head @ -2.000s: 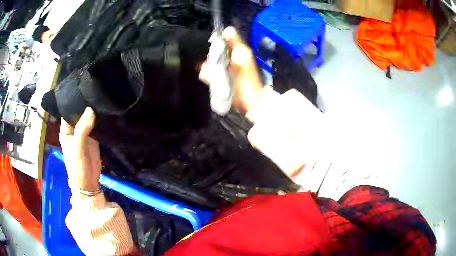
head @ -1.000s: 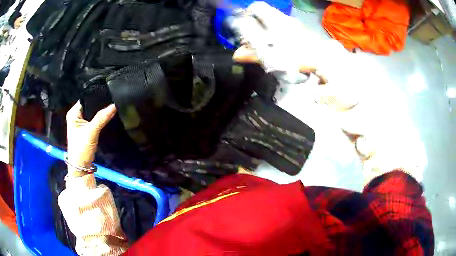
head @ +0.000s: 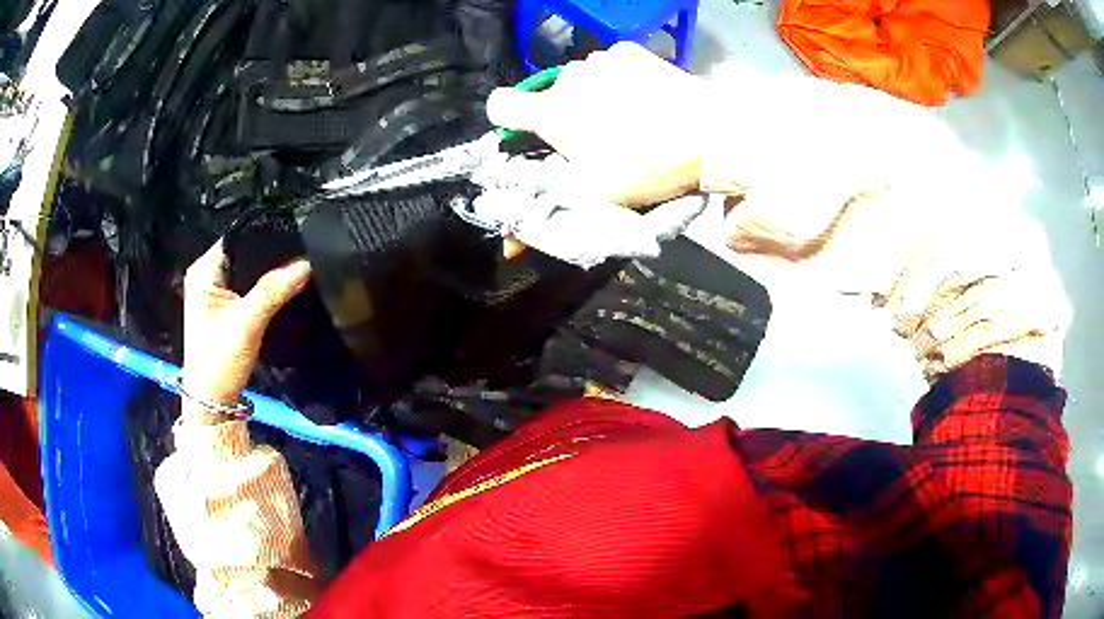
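A black backpack [head: 412, 302] with dark camo parts lies over the pile in front of me. My left hand [head: 248, 290] grips a black padded part at its left end between thumb and fingers. My right hand [head: 605, 127] holds scissors [head: 406, 169] by their green handle loops, with a pale grey-white cloth [head: 581, 230] around the grip. The long silver blades point left, across the bag's top, with their tips near the padded part by my left hand. Whether the blades are open or closed is unclear. The cloth and right hand hide part of the bag.
A pile of dark backpacks [head: 351, 73] lies behind. A blue bin [head: 103, 472] with dark items stands at lower left, beside a wood-edged table [head: 49, 242]. A blue stool [head: 617, 15] and orange bundle [head: 890, 42] are at the back. A camo-striped flap [head: 690, 320] sticks out right.
My right hand has come from the far right side back over the bag, and the scissor blades now lie across its top. My left hand still grips the bag's left end.
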